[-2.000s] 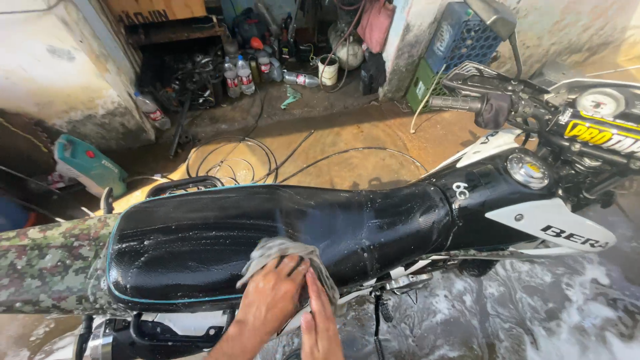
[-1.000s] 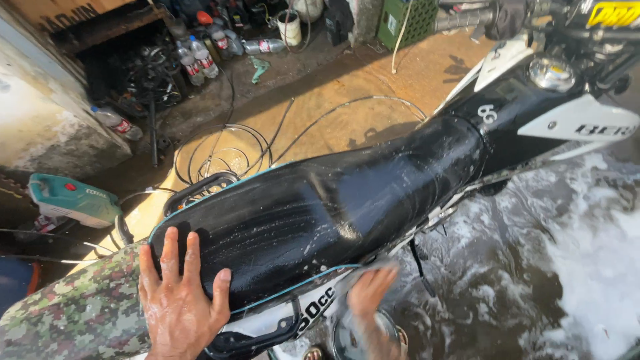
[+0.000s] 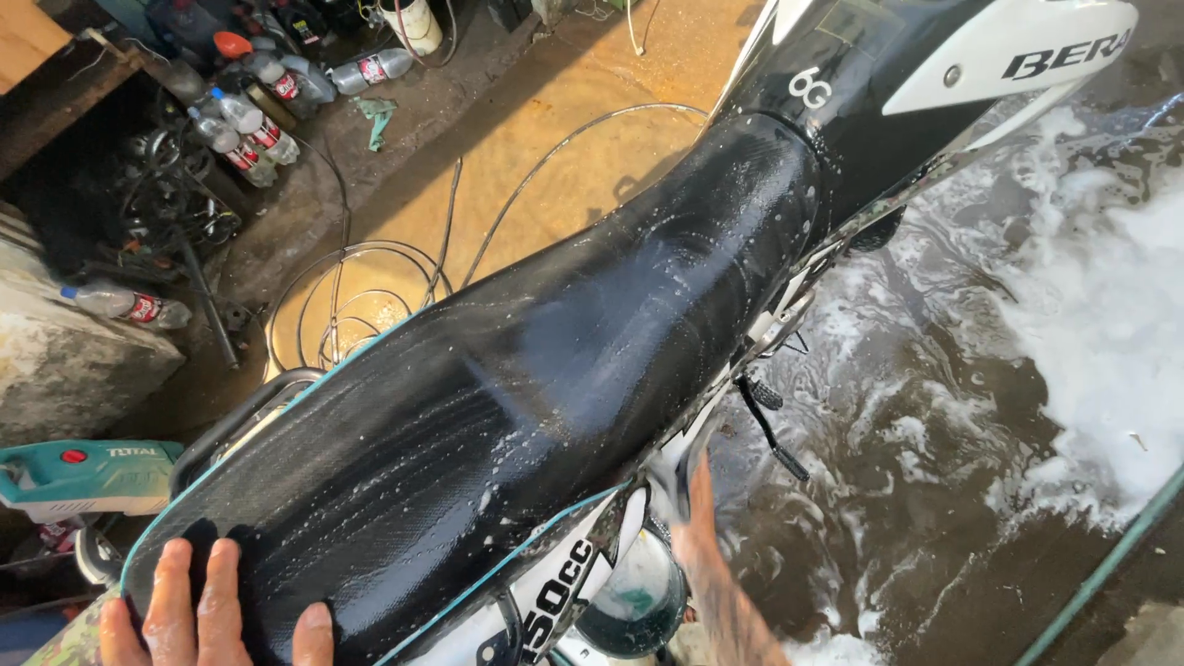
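A wet black motorcycle seat (image 3: 518,370) with light blue piping runs diagonally across the view, streaked with suds. My left hand (image 3: 208,610) rests with spread fingers on the seat's rear end and holds nothing. Lower down, my right hand (image 3: 698,518) is at the white side panel (image 3: 564,573) below the seat edge, with a grey cloth (image 3: 680,462) in it; its fingers are partly hidden. Beneath that arm stands a bucket (image 3: 634,592) with whitish liquid. Forward of the seat is the black and white fuel tank (image 3: 860,83).
Foamy water (image 3: 1091,305) covers the ground on the right. A coiled hose (image 3: 351,305) lies beyond the seat, near a teal pressure washer (image 3: 92,476). Plastic bottles (image 3: 250,129) stand at the upper left. The foot lever (image 3: 772,430) juts out under the motorcycle.
Two seconds ago both hands were together on the seat with the cloth. My left hand has since moved to the seat's rear, my right hand down to the side panel. The view has moved closer.
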